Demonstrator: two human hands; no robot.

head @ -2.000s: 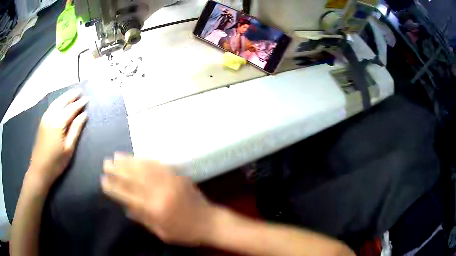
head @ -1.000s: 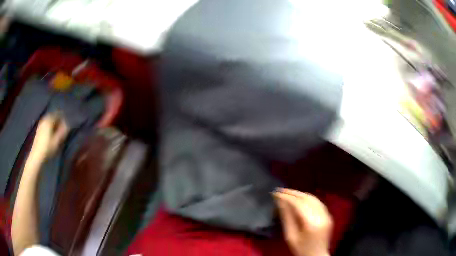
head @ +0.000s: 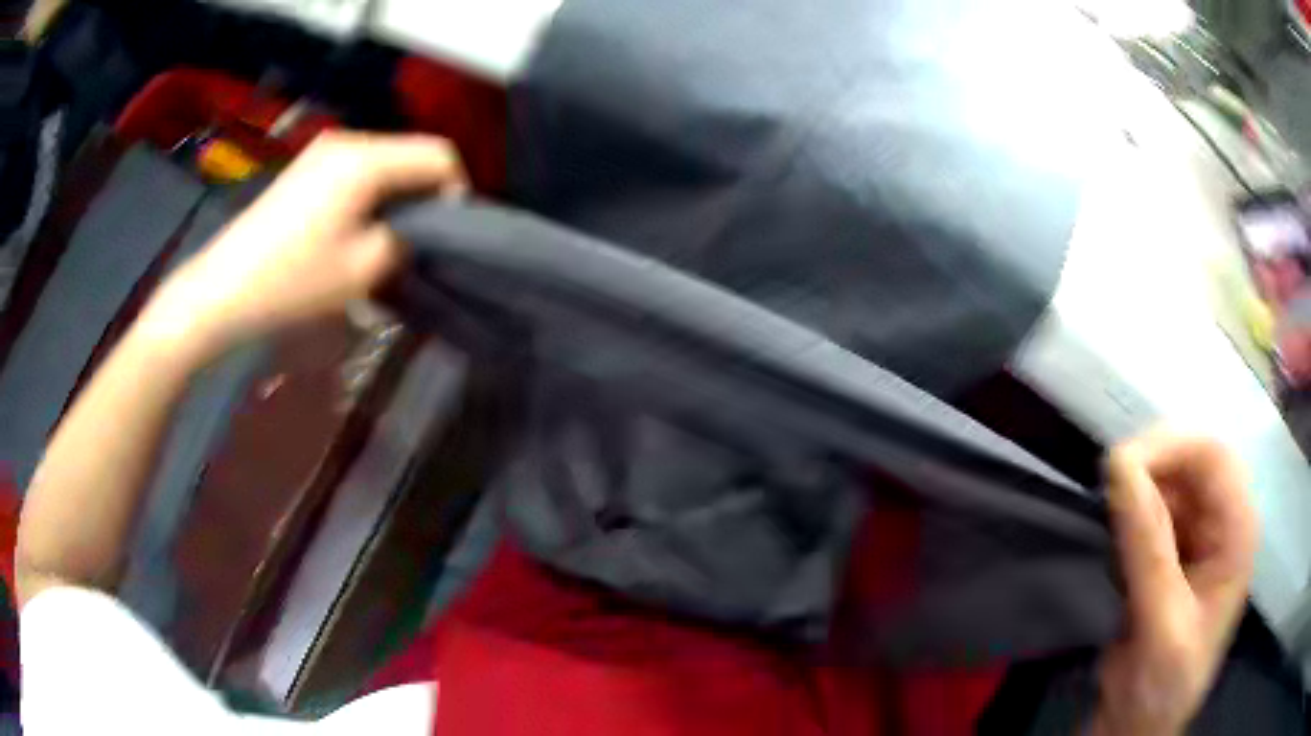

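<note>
A dark grey cloth strip (head: 748, 338) is stretched between my two hands above my lap, blurred by motion. My left hand (head: 338, 230) grips its upper left end. My right hand (head: 1179, 532) pinches its lower right end between thumb and fingers. Behind it, a wide dark grey fabric panel (head: 805, 158) lies over the white table and hangs down from its edge towards my lap. Part of the panel is hidden behind the stretched strip.
The white table (head: 1165, 273) curves along the right, with a phone (head: 1277, 230) at the far right edge. A red container (head: 201, 101) and dark, brown and grey cloth pieces (head: 273, 475) are low left. Red cloth (head: 575, 661) covers my lap.
My left hand has moved from the cloth pieces at the left up towards the middle. My right hand has moved right. The strip is now stretched between both hands; the sewing machine has left the view.
</note>
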